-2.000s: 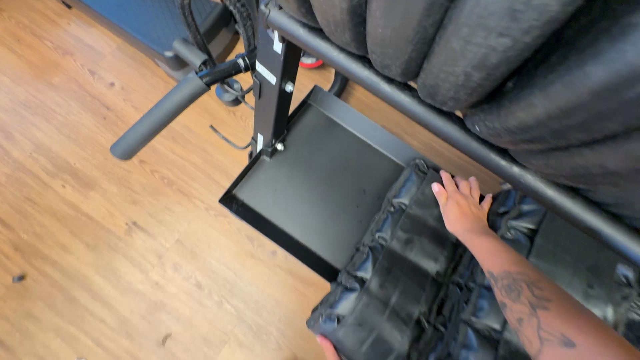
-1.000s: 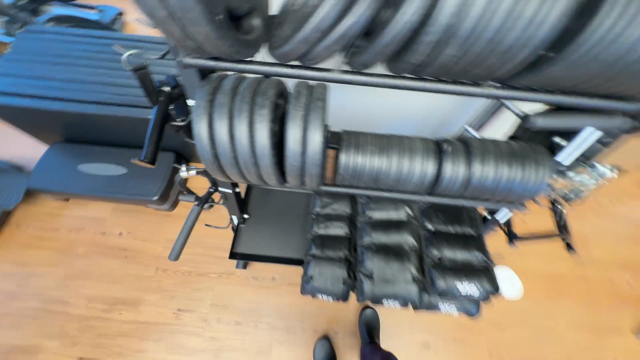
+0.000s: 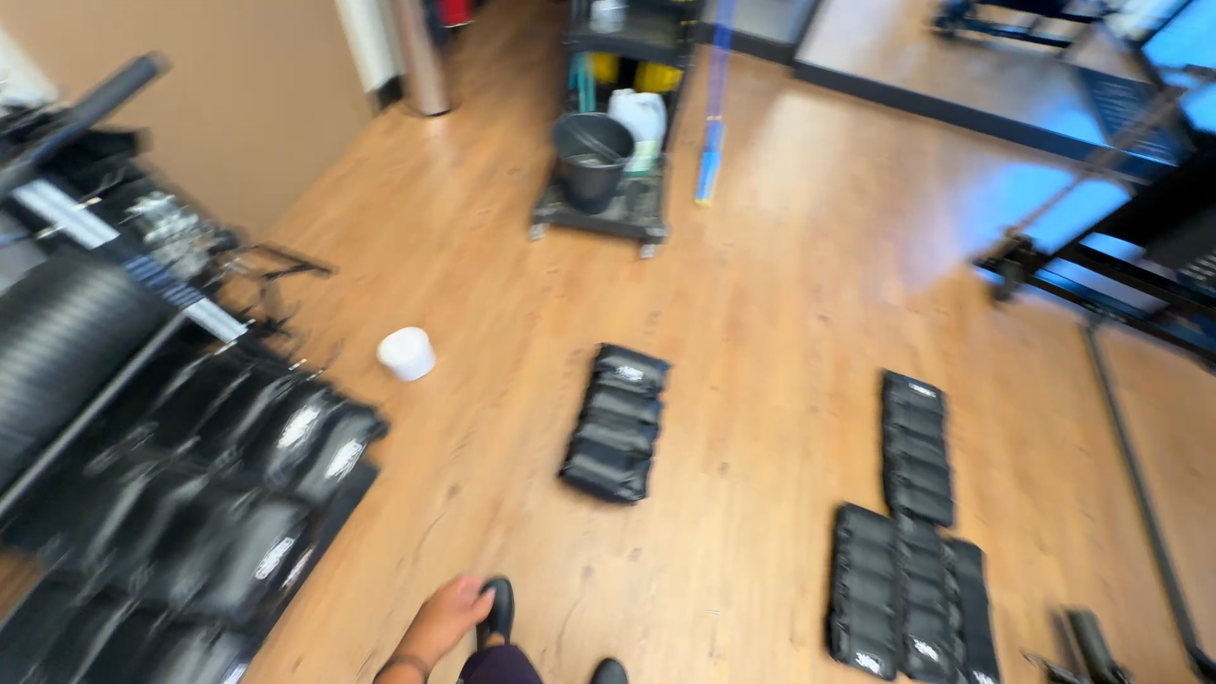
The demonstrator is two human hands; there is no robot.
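Observation:
One hand of mine shows at the bottom, over my dark shoe; it looks like my left hand (image 3: 446,617), holding nothing that I can see, its fingers blurred. The other hand is out of view. Ahead of it on the wood floor lies a black segmented weight bag (image 3: 617,423). Several more such bags (image 3: 866,589) lie side by side at the lower right. To the left, black weight bags (image 3: 237,513) rest in rows on the bottom shelf of a rack.
A white round tub (image 3: 407,353) stands on the floor near the rack. Farther off is a wheeled cleaning cart (image 3: 608,223) with a black bucket (image 3: 591,161) and a white jug (image 3: 641,128). Black gym equipment (image 3: 1121,256) stands at the right, a mirror (image 3: 912,57) behind.
The view has swung far from the rack to the floor beside it. Two seconds ago a hand lay on a black weight bag on the shelf; now the visible hand is away from the bags.

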